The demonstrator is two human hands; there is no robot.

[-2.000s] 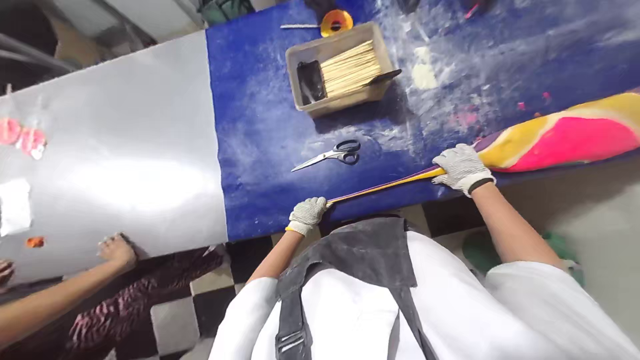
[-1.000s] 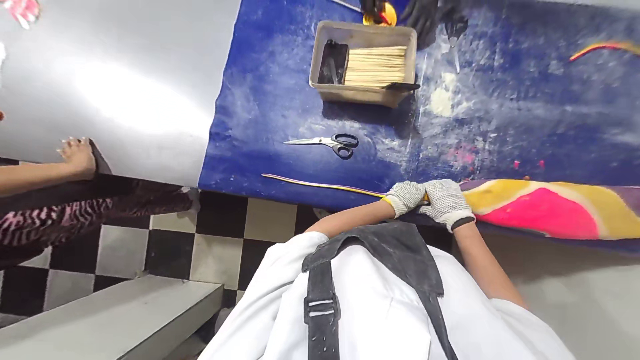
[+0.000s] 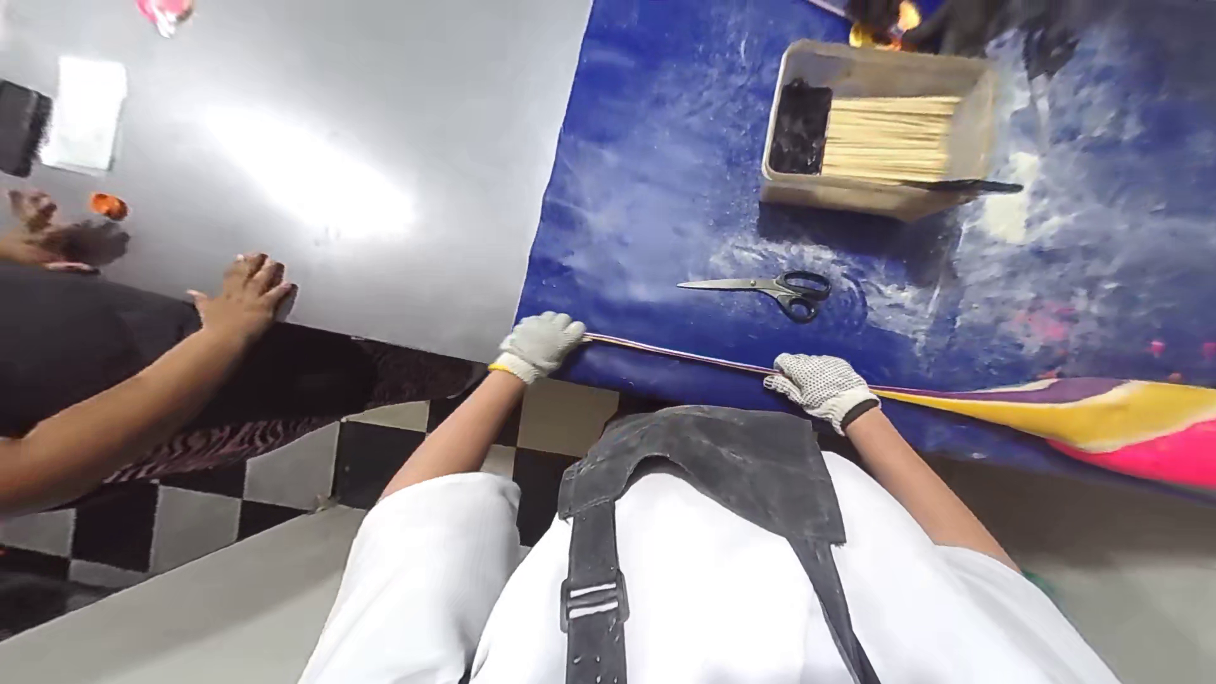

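Observation:
A thin striped strand (image 3: 679, 353) runs along the front edge of the blue table cover, stretched between my hands. My left hand (image 3: 541, 344), in a white knit glove, grips its left end near the seam with the metal surface. My right hand (image 3: 822, 388), in a dotted white glove, is closed on the strand where it begins to widen. To the right of that hand it swells into a thick, soft-looking mass (image 3: 1121, 418) of yellow, pink, purple and white. Scissors (image 3: 760, 287) with black handles lie on the blue cover beyond the strand.
A plastic bin (image 3: 883, 204) of thin wooden sticks stands on the blue cover (image 3: 655, 171), a dark-handled tool across its rim. Another person's hand (image 3: 247, 294) rests on the metal tabletop (image 3: 408, 114) at left. An orange lump (image 3: 108, 205) and a white block (image 3: 85, 114) lie there too.
My left hand has moved left, away from my right hand; one second ago they were together. The strand's free left end, loose on the cover then, is now in my left hand.

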